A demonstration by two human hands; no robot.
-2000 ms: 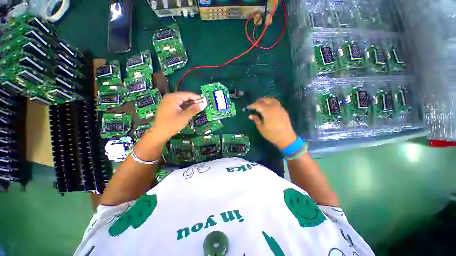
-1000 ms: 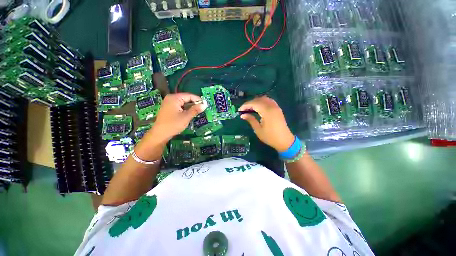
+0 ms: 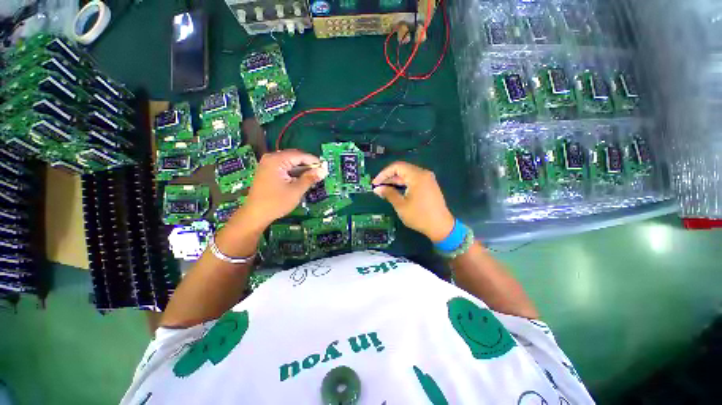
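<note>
A green circuit board with a dark display is in front of me, above other boards on the mat. My left hand holds a small white test connector at the board's left edge. The display shows faint pale segments. My right hand pinches a small dark test lead at the board's lower right edge. The red test lead curves from the instruments toward my left hand. Whether the dark tip touches the board is too small to tell.
Loose boards lie left and below. Black slotted racks and upright boards stand at the left. Clear blister trays with boards are at the right. A dark smartphone, tape roll and instruments are behind.
The display was lit white-blue two seconds ago and is now dark with faint segments. My right hand has moved in to the board's right edge with the dark lead. The board has turned slightly more upright.
</note>
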